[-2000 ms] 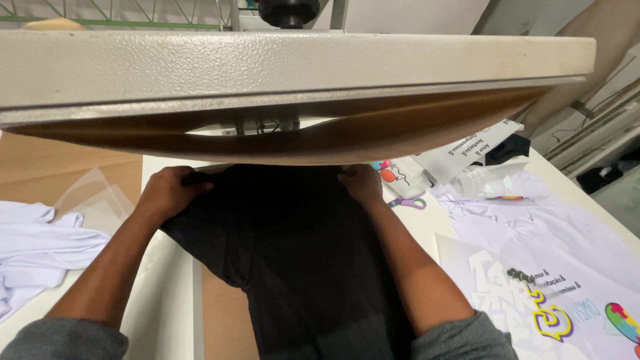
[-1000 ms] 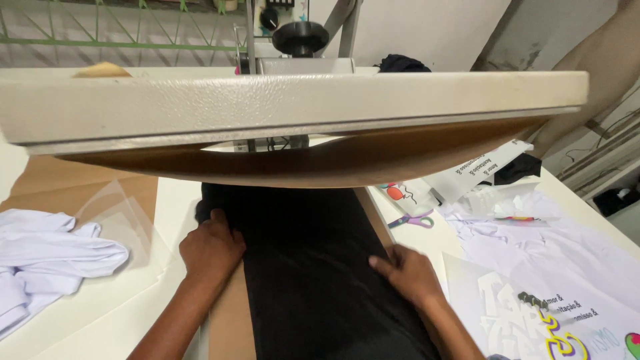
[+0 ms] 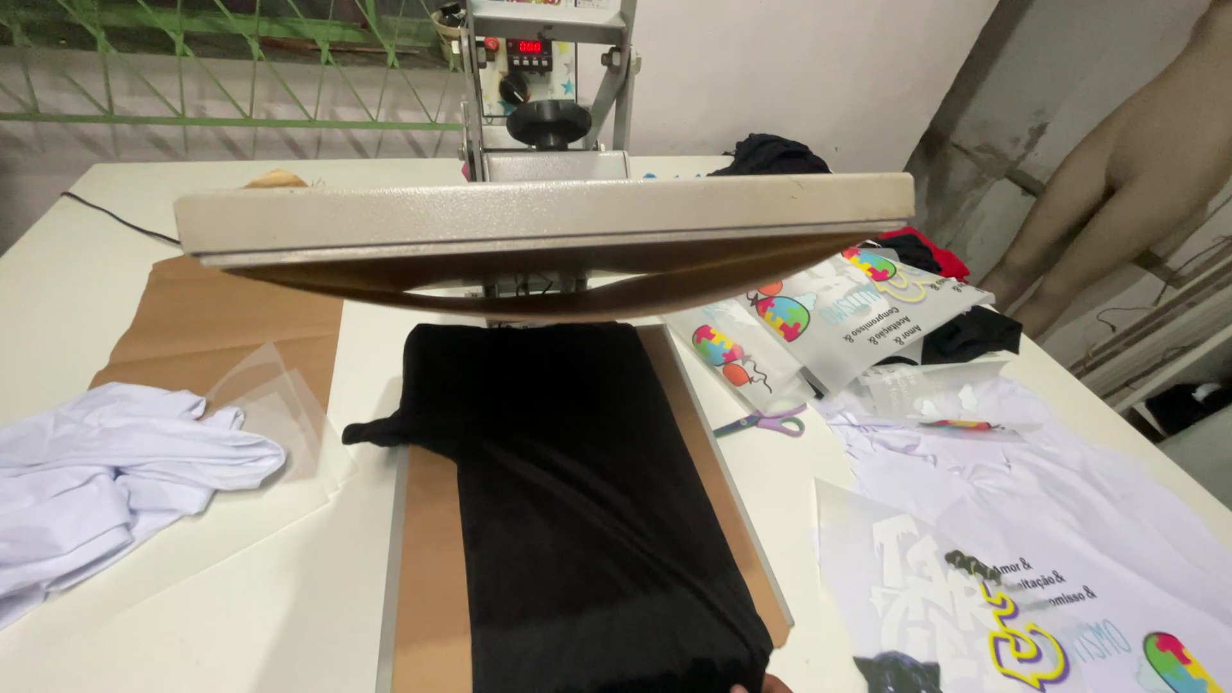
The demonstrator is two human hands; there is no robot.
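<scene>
A black cloth garment (image 3: 577, 481) lies lengthwise over the brown-covered lower platen (image 3: 428, 577) of a heat press, a small flap of it sticking out at the left. Above its far end the upper platen (image 3: 549, 212) is raised, with a brown sheet sagging beneath it. Fingertips of my right hand (image 3: 762, 684) show at the bottom edge, at the garment's near right corner; whether they grip the cloth is hidden. My left hand is out of the frame.
White cloth (image 3: 125, 472) and clear sheets (image 3: 279, 423) lie at the left, near brown paper (image 3: 231, 327). To the right are scissors (image 3: 765, 422), printed transfer sheets (image 3: 837, 318) and a white garment (image 3: 1059, 481). A mannequin (image 3: 1107, 164) stands behind.
Both hands have come back from the garment's far part toward me; the left has gone out of view. The garment's far end now lies flatter and straighter. The view has shifted back, showing more of the press.
</scene>
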